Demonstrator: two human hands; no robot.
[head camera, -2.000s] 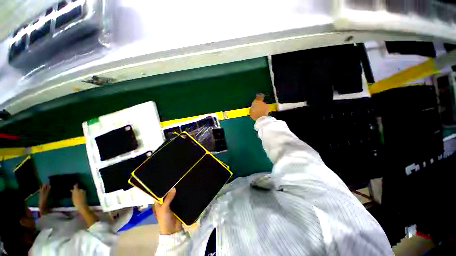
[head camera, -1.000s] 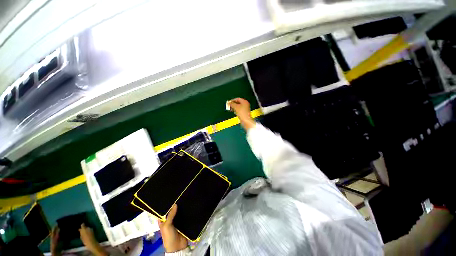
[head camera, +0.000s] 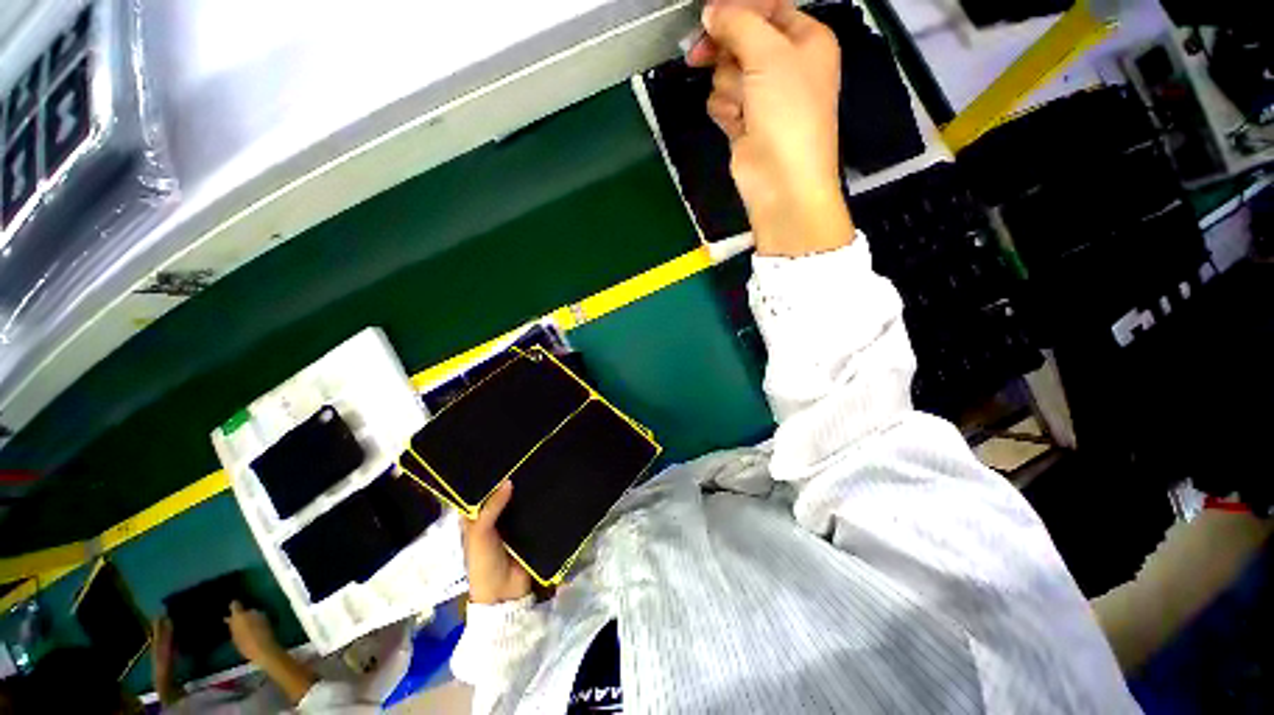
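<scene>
My left hand holds black cover panels edged in yellow by their lower left edge. The panels lie open, tilted above the teal bench. My right hand is raised at the front edge of the white shelf, in front of black covers on a white board. Its fingers are pinched on a small pale piece, mostly hidden by the fingers.
A white tray with black covers stands left of the panels. A dark green belt runs behind, under the white shelf. Black trays are at right. Another person's hands hold a black cover at lower left.
My right hand has moved from the belt up to the shelf edge, after picking up the small pale piece. My left hand still holds the panels. The view has shifted.
</scene>
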